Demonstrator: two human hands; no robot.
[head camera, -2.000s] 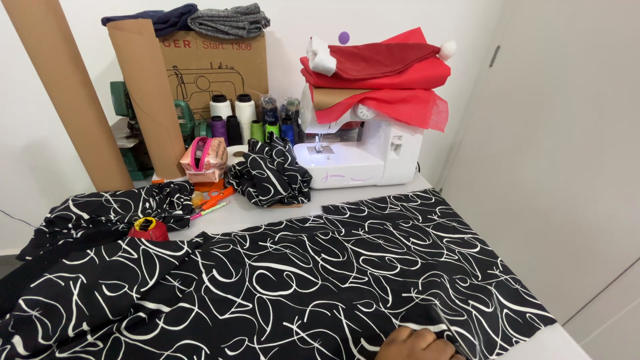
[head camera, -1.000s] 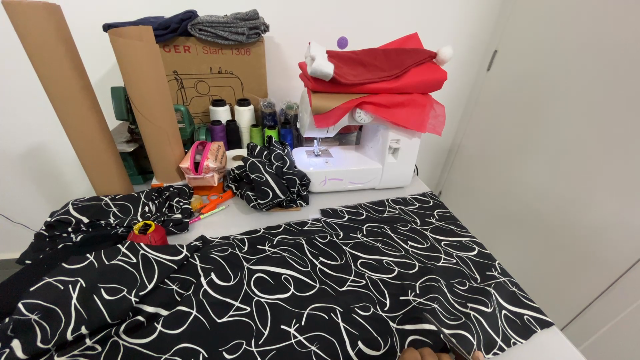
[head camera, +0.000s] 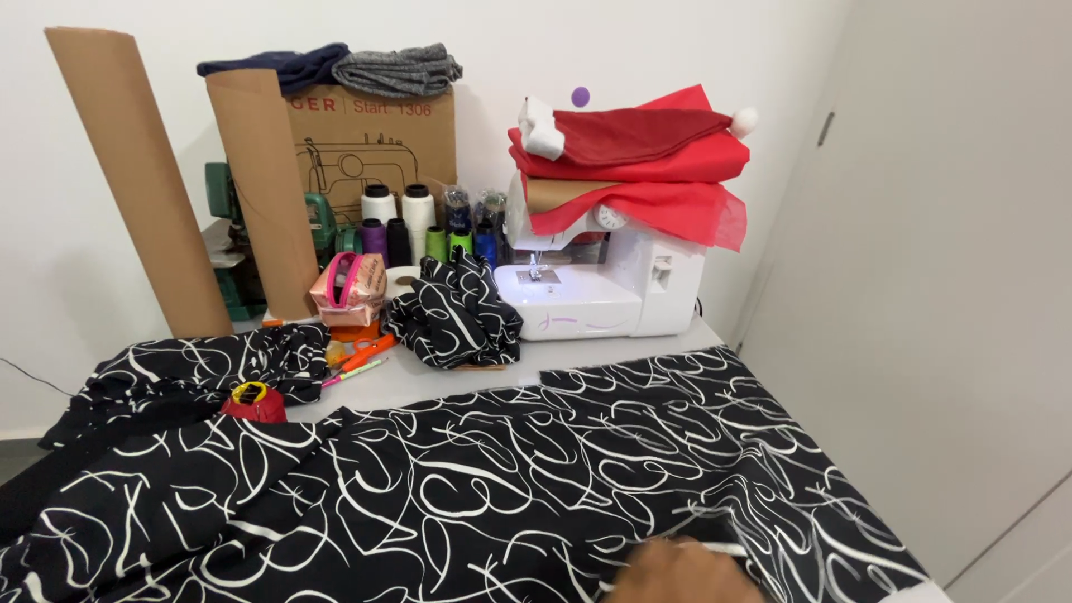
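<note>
Only one hand is in view, at the bottom edge right of centre; it looks like my right hand (head camera: 688, 573). It is blurred and cut off by the frame, lying at the black fabric with white swirls (head camera: 469, 494) that covers the front of the table. Whether its fingers grip the cloth or anything else cannot be seen. Just right of the hand the fabric rises in folds. My left hand is out of view. A red thread cone (head camera: 255, 404) stands at the fabric's left part, beside a gathered piece of the same print (head camera: 193, 364).
A white sewing machine (head camera: 578, 306), its light on, carries red fabric (head camera: 662, 163). Left of it are a bunched printed cloth (head camera: 456, 314), orange-handled scissors (head camera: 368, 352), a pink pouch (head camera: 350, 289) and several thread cones (head camera: 417, 213). Brown rolls (head camera: 138, 180) lean behind. A wall panel borders the right.
More of the hand shows at the bottom edge than one second ago. The fabric right of it has bunched up into raised folds where it lay flatter before.
</note>
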